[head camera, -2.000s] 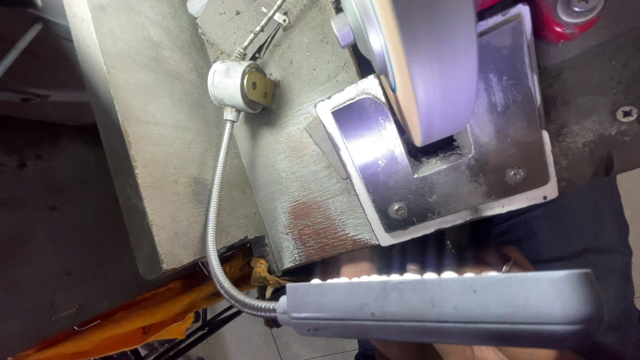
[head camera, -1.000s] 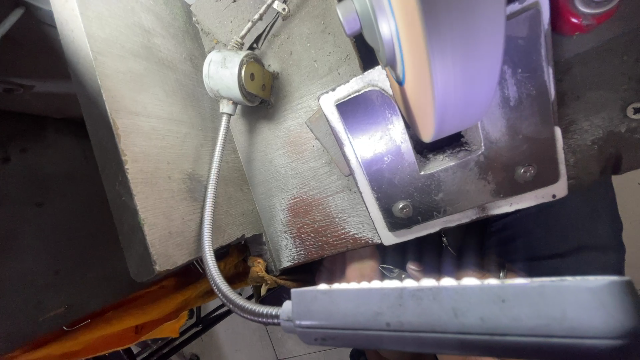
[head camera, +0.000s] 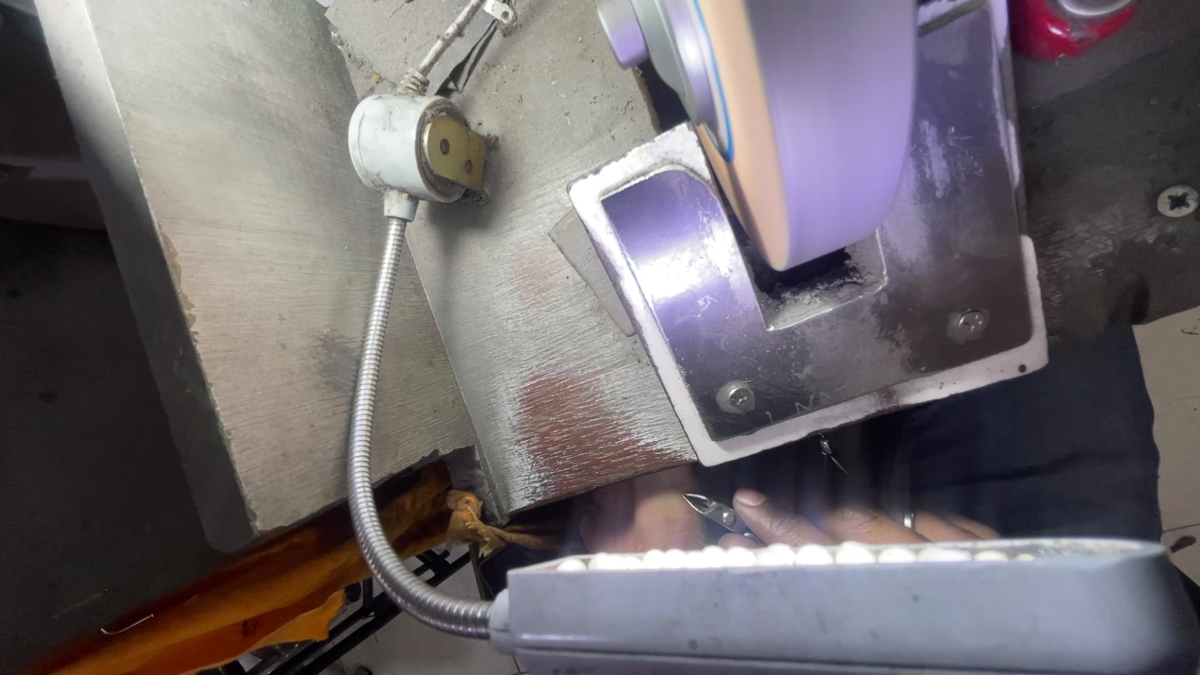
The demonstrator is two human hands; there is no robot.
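Beneath the edge of the machine, my left hand (head camera: 647, 514) is blurred and partly covered by the lamp head. My right hand (head camera: 816, 525), with a ring on one finger, lies beside it, its fingers around a small pivoted metal hand tool with pointed jaws (head camera: 714, 511), like small snips. The jaws point toward my left hand; the lamp hides the handles and most of both palms. Above the hands, a blurred grinding or polishing wheel (head camera: 834, 122) passes through the slot of a screwed metal plate (head camera: 844, 366) with a pale rim.
A grey lamp head (head camera: 825, 609) with lit bulbs crosses the lower view on a flexible metal gooseneck (head camera: 361, 422) from a round white base (head camera: 389, 145). Worn metal surfaces (head camera: 272, 281) lie left. Orange cloth (head camera: 234, 609) hangs below, and a red object (head camera: 1069, 23) stands at upper right.
The pointed hand tool and the fingers now show more plainly above the lamp's edge. The view has shifted slightly; the wheel stays blurred throughout.
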